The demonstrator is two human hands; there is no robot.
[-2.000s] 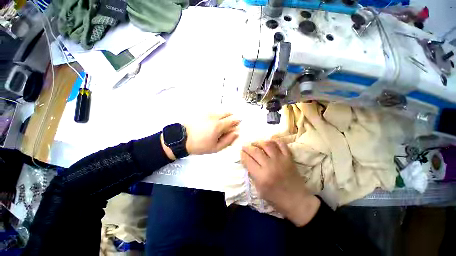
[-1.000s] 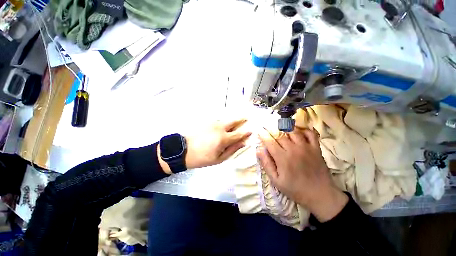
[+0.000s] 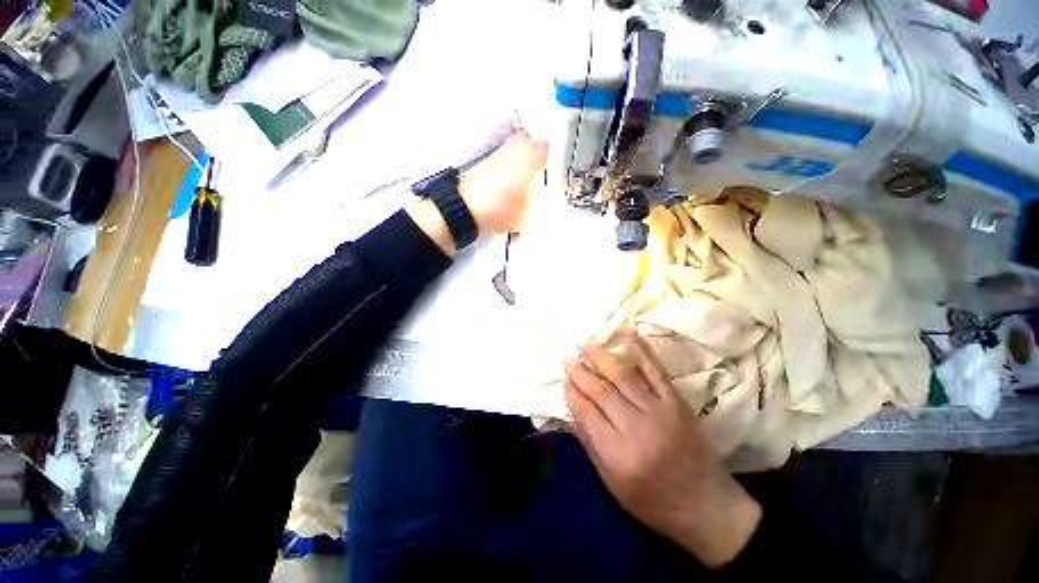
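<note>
The cream knit garment piece [image 3: 786, 319] lies bunched right of the needle, spreading to the table's front edge. The white sewing machine [image 3: 786, 103] with a blue stripe stands above it; a dark round knob [image 3: 631, 233] sits low beside the needle area [image 3: 587, 191]. My left hand [image 3: 509, 188] is just left of the needle area, its fingertips lost in glare, so its grip cannot be told. My right hand [image 3: 638, 421] lies over the garment's front left edge, fingers bent together; whether it pinches fabric cannot be told. A small dark hooked piece [image 3: 504, 285] shows below my left hand.
A black and yellow screwdriver [image 3: 204, 226] lies at the left. Paper sheets [image 3: 279, 114] and an olive green garment [image 3: 353, 25] lie at the back left. A white crumpled piece [image 3: 968, 382] is at the right. Cream fabric [image 3: 322, 490] shows below the table.
My left hand has moved up and away, beside the needle area. My right hand has moved down and slightly left. The gathered band at the front edge has largely gone from view, and the hooked piece is uncovered.
</note>
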